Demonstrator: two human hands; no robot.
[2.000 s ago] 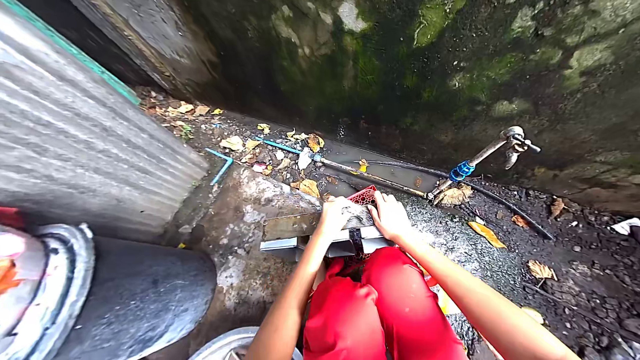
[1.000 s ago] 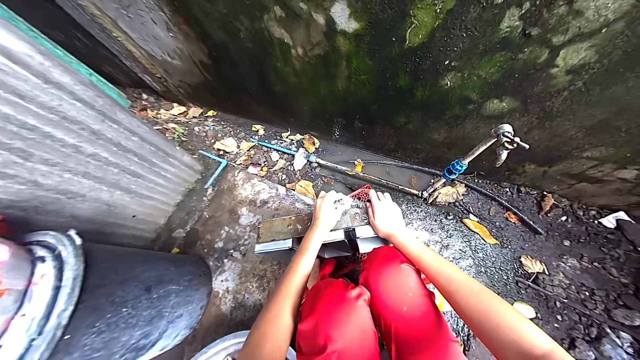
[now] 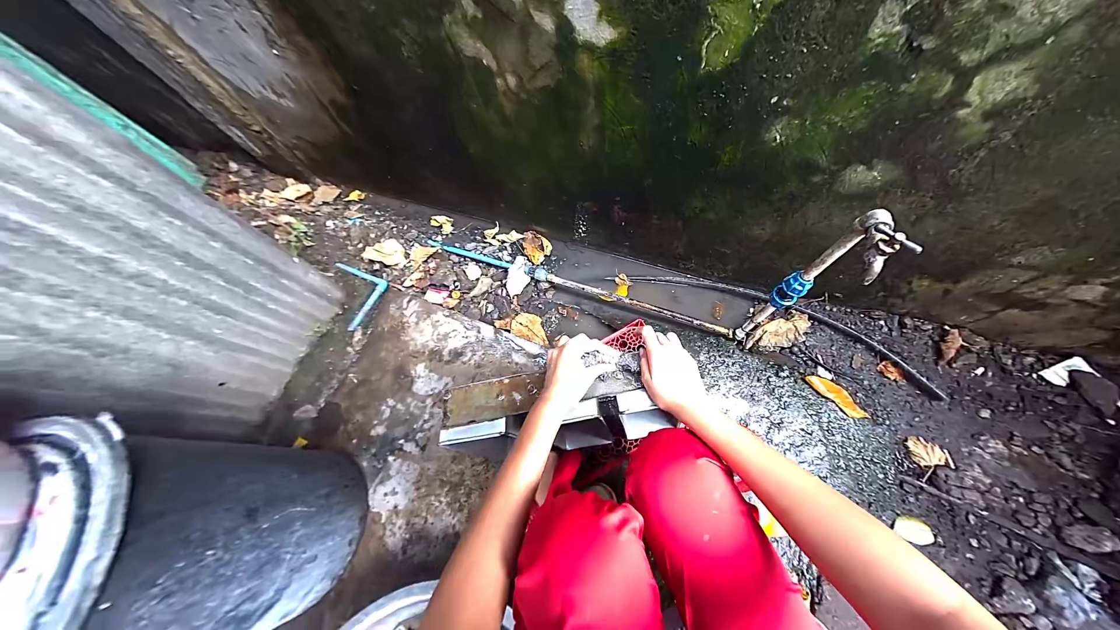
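Observation:
Just in front of my red-clad knees, a red piece with a mesh-like pattern [image 3: 626,336] shows between my two hands. My left hand [image 3: 573,372] has its fingers curled at the piece's left side, with some whitish suds or a pale thing at the fingertips. My right hand [image 3: 670,374] touches its right edge with the fingers. Below the hands lies a worn flat board [image 3: 492,398] on a pale grey support [image 3: 477,432], with a black strap [image 3: 611,418] across it. My hands hide how firmly each one grips.
A metal tap [image 3: 878,232] on a pipe with a blue fitting [image 3: 789,290] stands near the mossy wall [image 3: 656,131]. A dark container [image 3: 236,525] lies at lower left beside corrugated sheeting [image 3: 131,236]. A pale round rim [image 3: 394,608] shows at the bottom. Leaves and stones litter the wet ground.

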